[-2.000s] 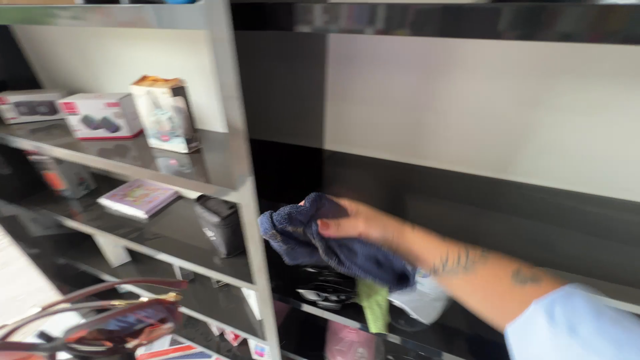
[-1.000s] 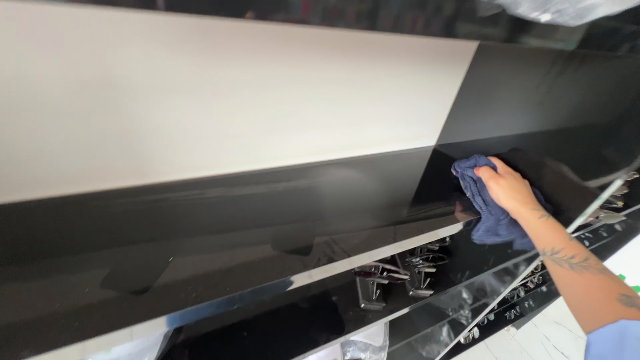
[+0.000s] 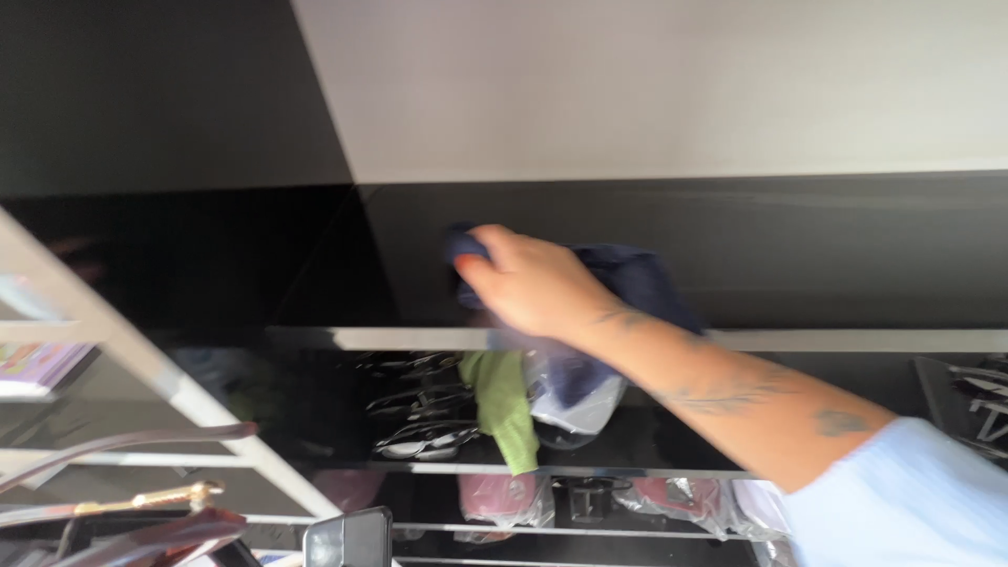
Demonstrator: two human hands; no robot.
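Observation:
My right hand (image 3: 535, 279) grips a dark blue cloth (image 3: 638, 276) on the glossy black shelf (image 3: 787, 260), close to its pale front edge. Part of the cloth hangs over that edge. The hand is somewhat blurred. On the shelf below, a green cloth (image 3: 506, 409) drapes over the edge, between several pairs of glasses (image 3: 425, 441) and a plastic-wrapped white item (image 3: 583, 405). My left hand is not in view.
A pale upright (image 3: 173, 394) stands at the left, with a purple box (image 3: 39, 366) beyond it. Sunglasses (image 3: 150, 543) are near at the lower left, beside a dark object (image 3: 349, 539). Lower down lie pink items in plastic (image 3: 504, 496). More glasses (image 3: 984, 386) rest at the right.
The view has swung strongly back to the left. My right hand, still holding the blue cloth, has moved from the shelf's right part to near its left end.

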